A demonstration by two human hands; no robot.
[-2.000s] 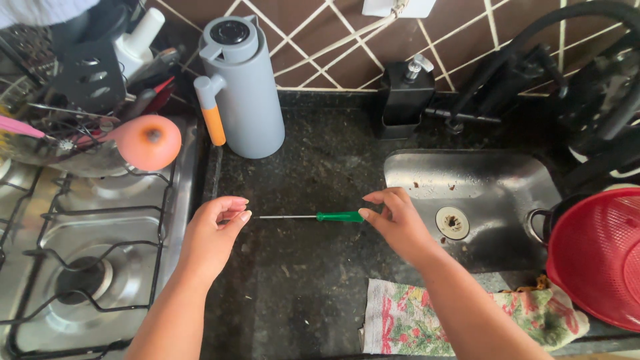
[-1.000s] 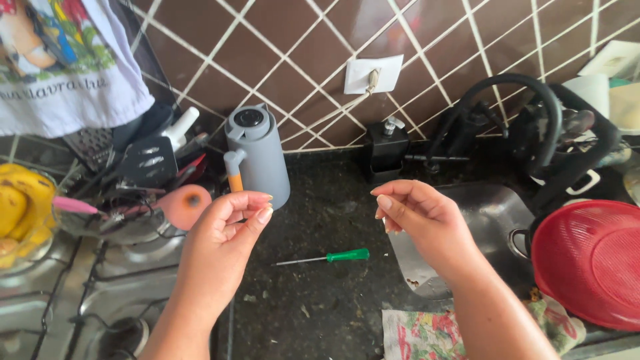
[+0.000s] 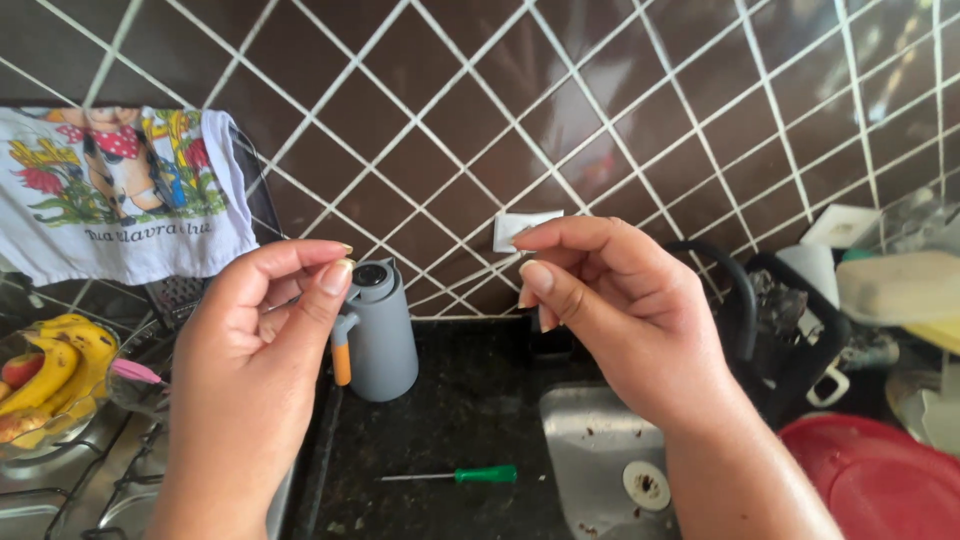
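A screwdriver with a green handle [image 3: 486, 474] lies on the dark stone counter, its thin metal shaft pointing left. My left hand [image 3: 259, 330] is raised in front of the grey thermos jug [image 3: 382, 337], with thumb and index fingertips close together and nothing visible between them. Raised over the sink side, my right hand [image 3: 619, 315] has its thumb and index finger slightly apart and holds nothing that shows. Its fingers partly cover the white wall socket [image 3: 510, 229]. Neither hand touches the screwdriver.
The steel sink [image 3: 577, 420] lies at right, beside a red plastic colander [image 3: 877, 472] and a black faucet [image 3: 739, 300]. At left are the gas stove [image 3: 135, 480], a bowl of bananas [image 3: 64, 360] and a hanging printed cloth [image 3: 127, 187]. Brown tiles cover the wall.
Both hands have come off the screwdriver, which they were touching at its two ends two seconds ago, and have risen above the counter. The view has tilted up toward the wall.
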